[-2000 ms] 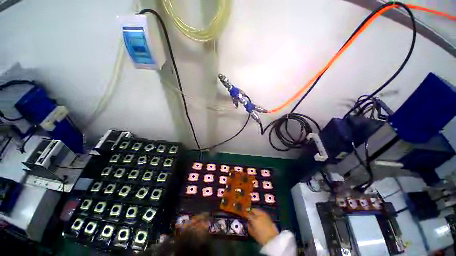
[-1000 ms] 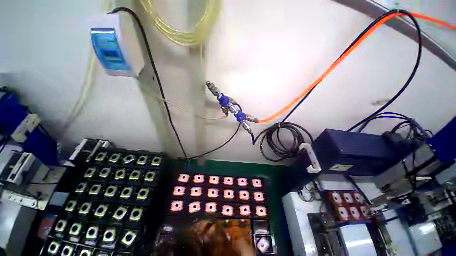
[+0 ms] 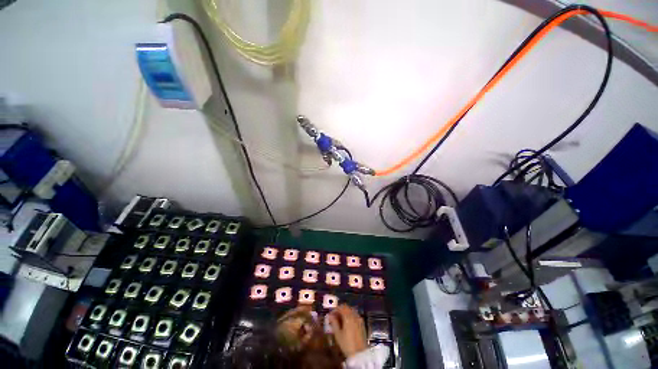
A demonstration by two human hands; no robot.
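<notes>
A black parts tray [image 3: 249, 315] holds rows of small square whitish-pink parts [image 3: 312, 275] with dark centres. The third row has parts at its left and bare pockets at its right end. My right hand [image 3: 348, 330] is over the tray's front half, fingertips pinched at a small whitish piece that looks like one of the parts. My left hand [image 3: 294, 326] is beside it, blurred, its grip unclear. A dark brown blur hides the area below the hands. The orange-brown fixture cannot be made out there.
A second black tray [image 3: 229, 249] of greenish-white parts stands left. At right is the machine's white bed [image 3: 427, 303] with dark rails and a fixture holding parts [image 3: 509, 315]. A blue machine [image 3: 72, 202] stands far left. Cables and an air coupling [image 3: 337, 153] hang behind.
The orange-brown fixture, held over the tray earlier, moved down to the front and is now hidden. Two parts have gone from the third row's right end. My right hand has moved up to the tray pockets.
</notes>
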